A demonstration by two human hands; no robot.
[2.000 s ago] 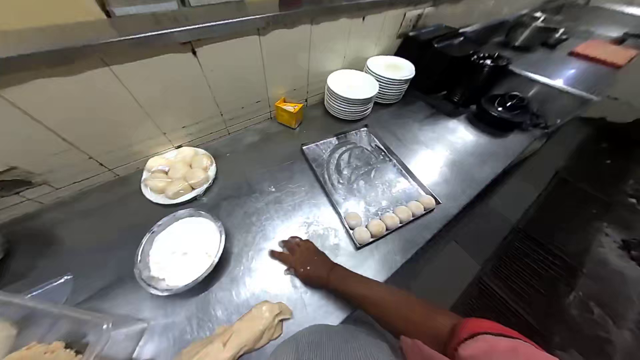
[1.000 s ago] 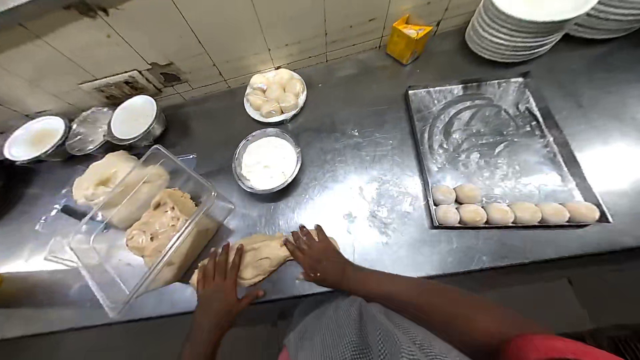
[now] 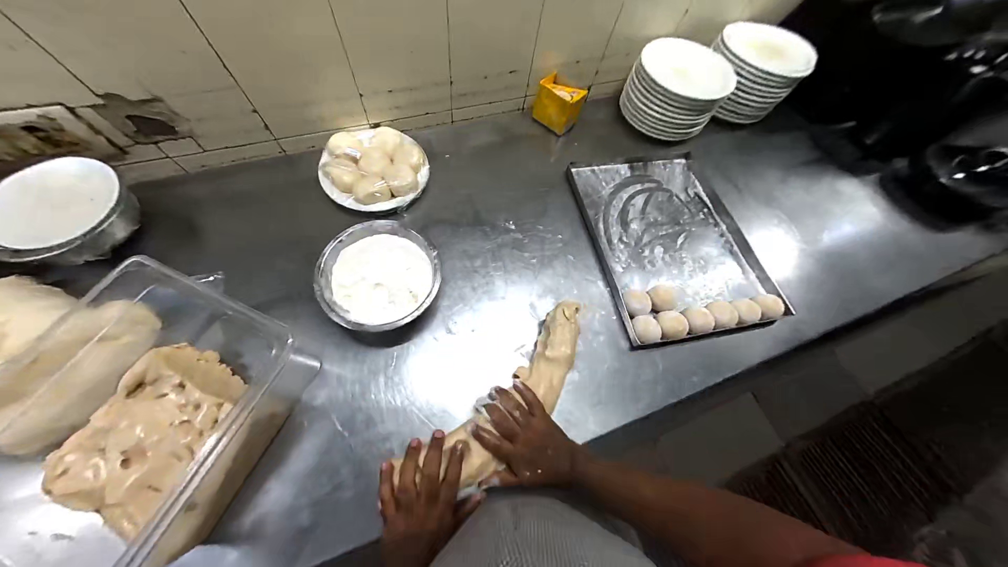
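Observation:
A long roll of pale dough (image 3: 553,354) lies on the steel counter at its front edge. My left hand (image 3: 424,492) rests on the roll's near end, fingers spread. Just to the right, my right hand (image 3: 526,437) presses on its middle with bent fingers. Beyond the roll stands a metal bowl of white flour (image 3: 382,277). On the right, a floured metal tray (image 3: 677,228) holds a row of dough balls (image 3: 698,319) along its near side, with two more behind at the left end.
A clear plastic container of dough (image 3: 268,394) stands at left, near a lidded container (image 3: 59,206). Along the wall are a plate of wrapped dough balls (image 3: 374,167), a yellow carton (image 3: 558,105) and two stacks of white plates (image 3: 676,90). Dark equipment (image 3: 965,157) sits far right.
Two seconds ago my right hand was off the dough, on the bare counter; now both hands are on the roll. The roll reaches farther out from my hands than one second ago. The tray has gained dough balls.

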